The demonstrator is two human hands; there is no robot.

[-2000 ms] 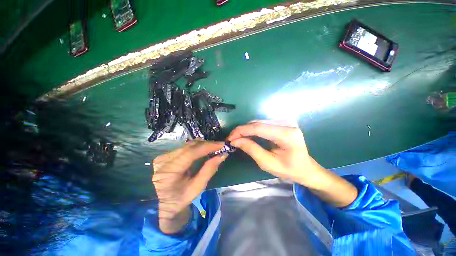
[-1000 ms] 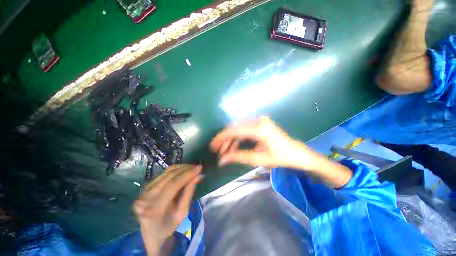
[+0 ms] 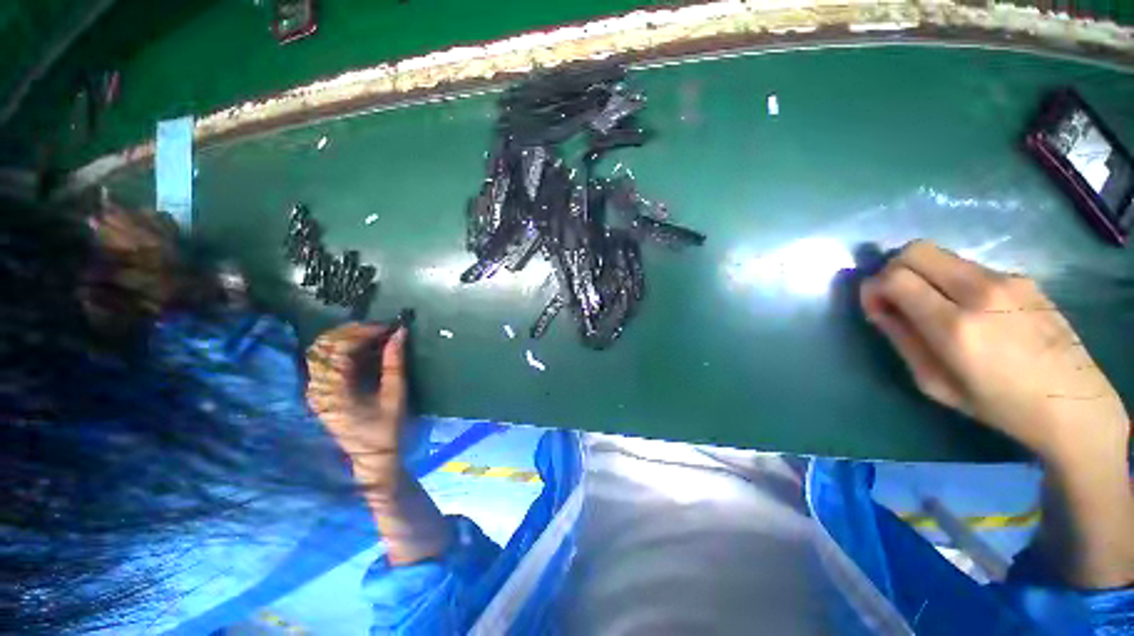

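A loose pile of glossy black plastic parts (image 3: pixel 560 236) lies on the green bench between my hands. A smaller cluster of the same parts (image 3: pixel 330 267) lies to its left. My left hand (image 3: pixel 361 373) is just below that cluster, with a small black part (image 3: pixel 404 321) between thumb and finger. My right hand (image 3: pixel 982 336) is far to the right of the pile, its fingers pinched at a small dark piece (image 3: pixel 871 258), blurred. Tiny white scraps (image 3: pixel 535 360) lie near the pile.
A dark red phone unit (image 3: pixel 1084 164) lies at the right edge. A whitish edge strip (image 3: pixel 497 71) separates the bench from the belt, which carries a handset (image 3: pixel 294 19). A pale blue strip (image 3: pixel 175 172) and a neighbour's dark hair and blue sleeve are at the left.
My hands have moved wide apart, the left towards the small cluster, the right away to the right. The view has shifted left. The right-hand neighbour's arm is out of view; the left-hand neighbour now shows.
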